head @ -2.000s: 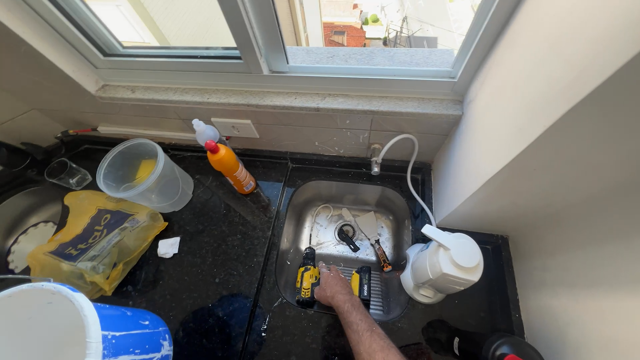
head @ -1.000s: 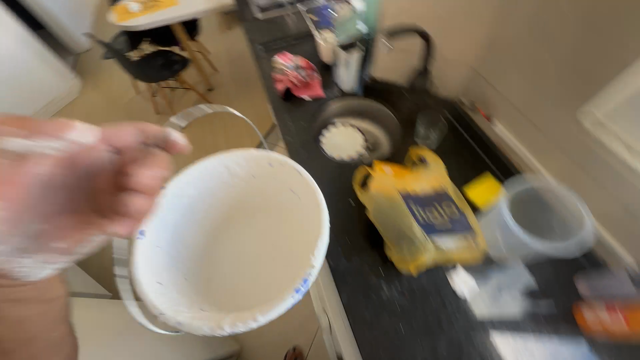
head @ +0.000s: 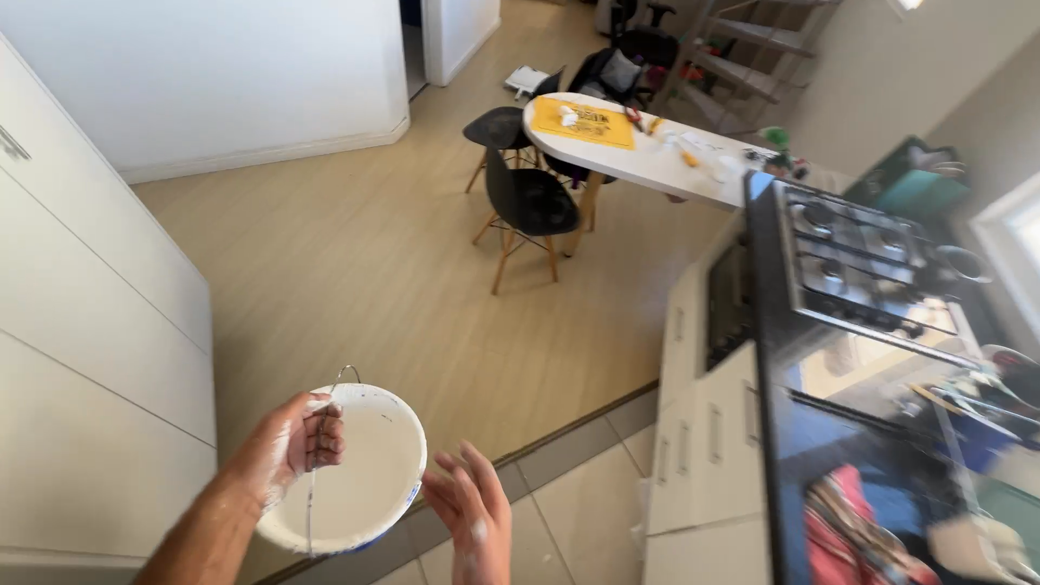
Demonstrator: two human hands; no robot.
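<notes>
At the lower left, my left hand [head: 305, 443] is closed around the wire handle [head: 310, 504] of a white plastic bucket [head: 410, 422]. White residue coats the thumb side of that hand and its wrist. Inside the bucket is an off-white substance [head: 370, 479]; whether it is liquid or paste I cannot tell. My right hand [head: 471, 504] is beside the bucket's right rim, fingers apart and holding nothing; whether a fingertip touches the rim is unclear. It has a white smear too.
White cabinets [head: 97, 325] stand at the left. A black counter [head: 845, 479] with a gas cooktop [head: 861, 252] and a pink-and-red cloth [head: 853, 528] runs along the right. Ahead are black chairs [head: 532, 199] and a white table [head: 666, 166]. A dark strip [head: 569, 447] divides wooden floor from tiles.
The view has swung from the sink toward the room. Two seconds ago a hand gripped a yellow-black power drill in the sink; now no drill shows, and my left hand holds the bucket handle.
</notes>
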